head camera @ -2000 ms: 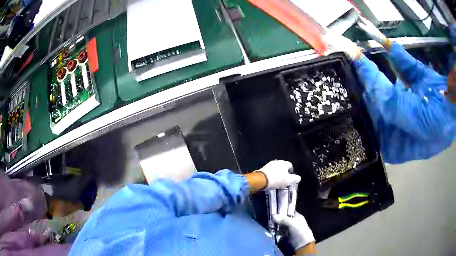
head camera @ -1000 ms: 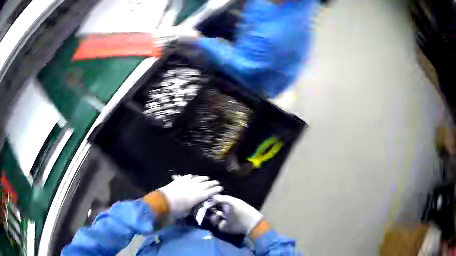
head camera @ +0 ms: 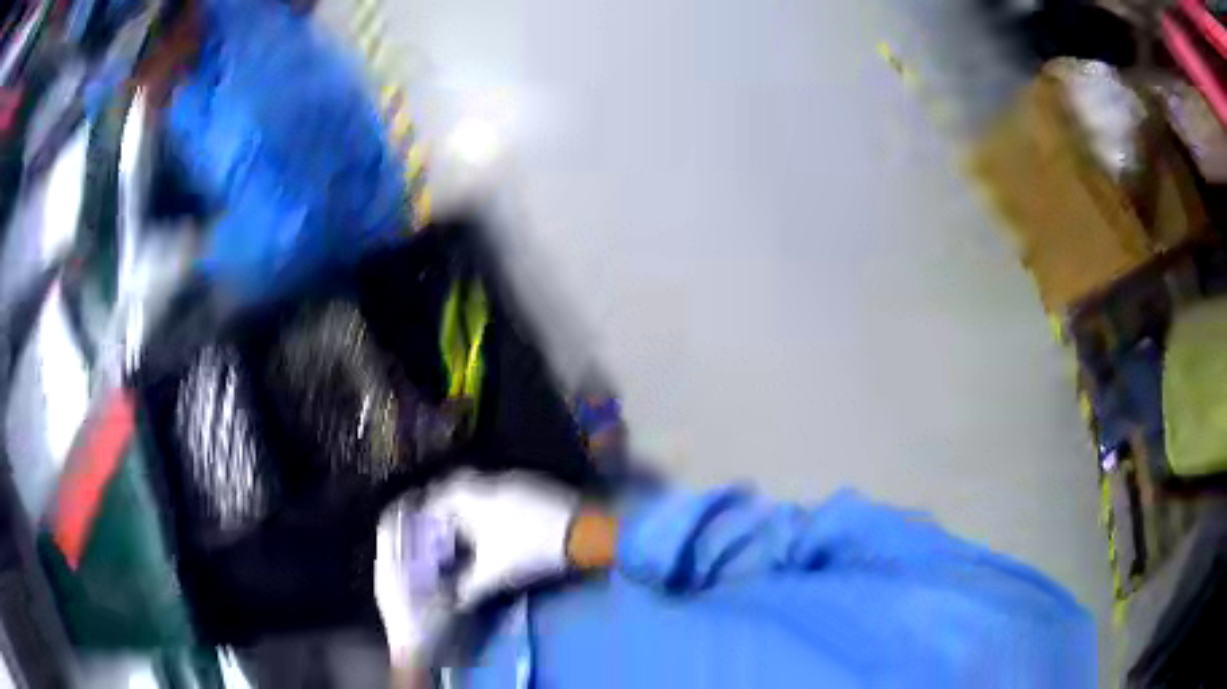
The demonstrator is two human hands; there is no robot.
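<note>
The picture is strongly blurred. My right hand (head camera: 518,532), in a white glove, reaches in from the right at the near edge of the black tray (head camera: 276,572). My left hand (head camera: 396,592), also gloved in white, shows only in part beside it at the bottom. The hands are close together or touching. A small pale purplish patch (head camera: 428,555) shows between them; I cannot tell what it is or whether either hand grips it. Finger positions are not clear.
The tray holds silver-white small parts (head camera: 218,438), brass-coloured small parts (head camera: 343,390) and yellow-green-handled pliers (head camera: 466,343). A person in blue (head camera: 289,148) is beyond it. Green pallets (head camera: 115,586) and a red strip (head camera: 92,478) are left. A cardboard box (head camera: 1063,195) stands right.
The view has swung right, so the tray and line now sit further left and more floor shows. My hands have drawn closer together, and my left hand is now mostly hidden.
</note>
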